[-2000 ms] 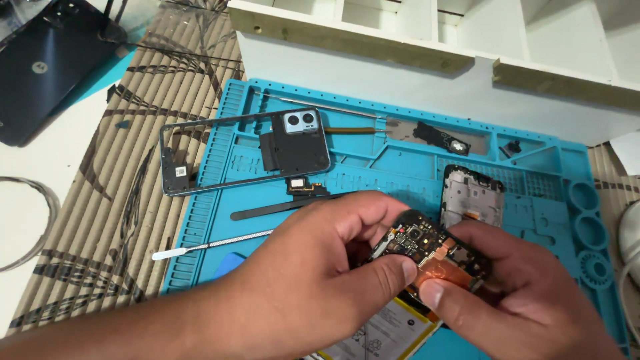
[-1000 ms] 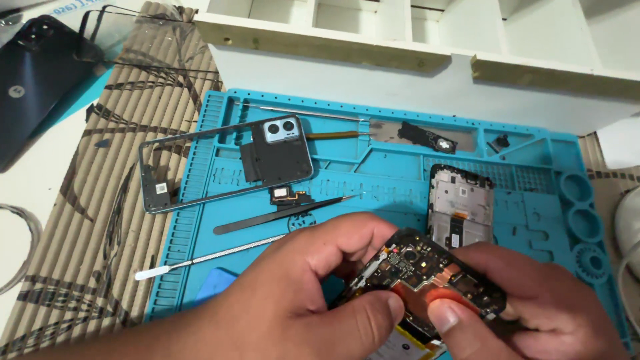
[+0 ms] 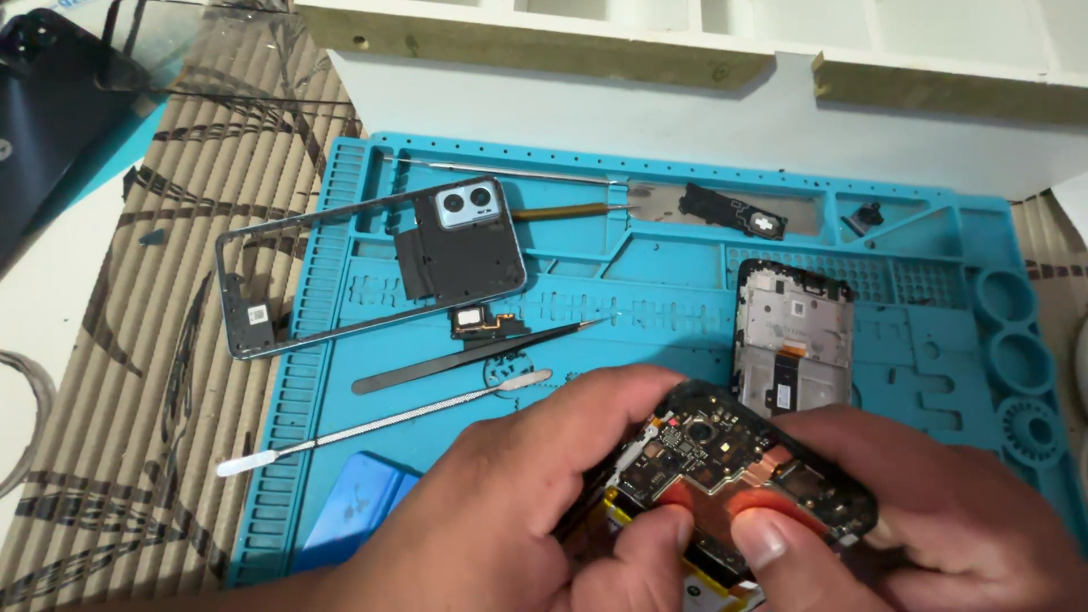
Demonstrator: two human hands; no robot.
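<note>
Both hands grip an opened smartphone with its circuit board [image 3: 722, 450] facing up, near the bottom right. My left hand [image 3: 544, 493] holds its left edge, thumb on the lower side of the board. Around the right edge curls my right hand [image 3: 901, 510], its thumb pressed on the copper-coloured film. Part of a battery [image 3: 705, 591] with yellow edging shows below the thumbs. Just behind lies a phone's metal mid-frame [image 3: 795, 331] with a flex cable. Left of the hands lie black tweezers [image 3: 442, 364], a metal spudger [image 3: 382, 427] and a small speaker module [image 3: 484, 323].
A blue silicone repair mat [image 3: 663, 297] lies under the parts. On it rest a phone back frame with camera cover [image 3: 472, 246], a black bracket [image 3: 731, 212] and a blue plastic piece [image 3: 357, 501]. Another phone [image 3: 59, 110] is at upper left; a white compartment shelf [image 3: 595, 93] stands behind.
The phone in my hands has been turned and tilted, and more of the board's face shows. My thumbs now press lower on its copper-coloured film. The parts on the mat have stayed put.
</note>
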